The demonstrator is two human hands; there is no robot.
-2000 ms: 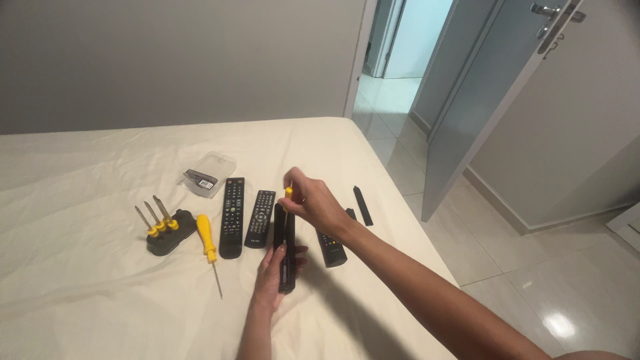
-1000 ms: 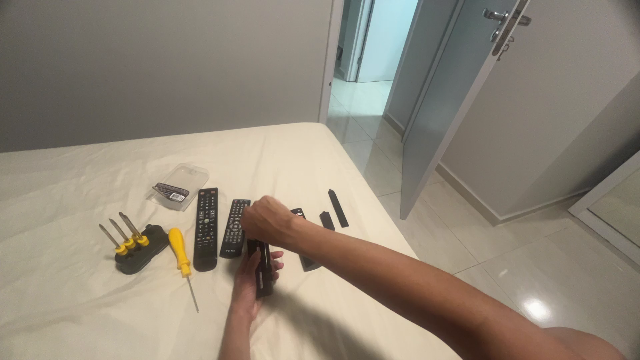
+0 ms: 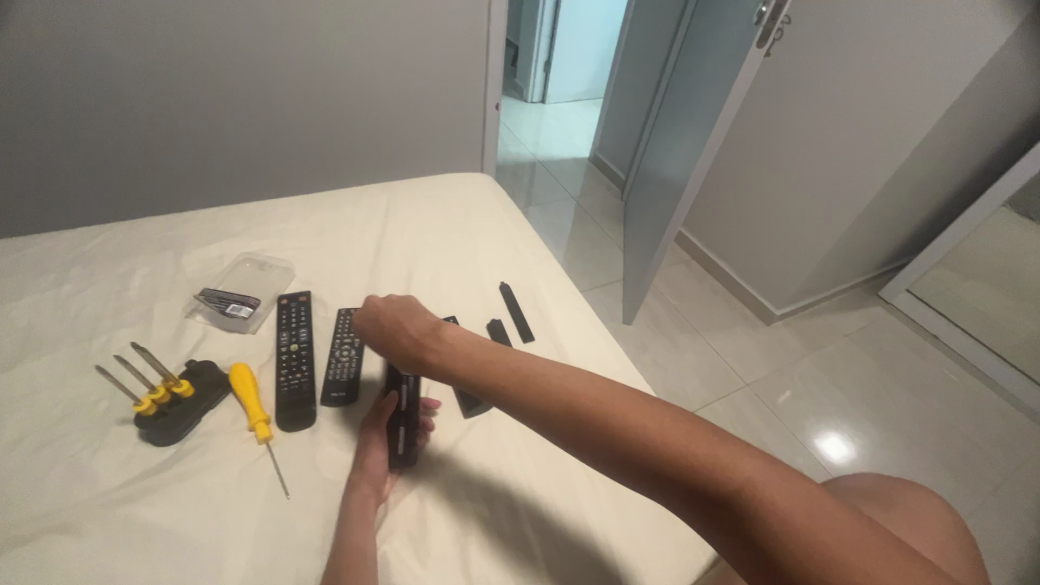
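Note:
My left hand (image 3: 380,439) is closed around a black remote control (image 3: 404,422), held upright above the bed sheet. Over its upper end sits my right hand (image 3: 400,329), fingers curled; a yellow handle showed there two seconds ago, but whatever it grips is hidden now. Left of the hands lie a small black remote (image 3: 341,366), a longer black remote (image 3: 294,366) and a yellow-handled screwdriver (image 3: 250,398). Another dark remote (image 3: 471,402) is partly covered by my right forearm. Two narrow black pieces, probably battery covers, rest beyond it (image 3: 517,313).
A black holder (image 3: 183,414) with several yellow-collared screwdriver shafts (image 3: 146,378) lies at the left. Behind it is a clear plastic case (image 3: 256,280) with a printed card (image 3: 230,303). The bed's edge runs down the right side, beside the tiled floor and a door (image 3: 691,146).
My right hand has turned over the upper end of the held remote, and the yellow handle seen in it two seconds ago is now hidden. My left hand still holds the remote.

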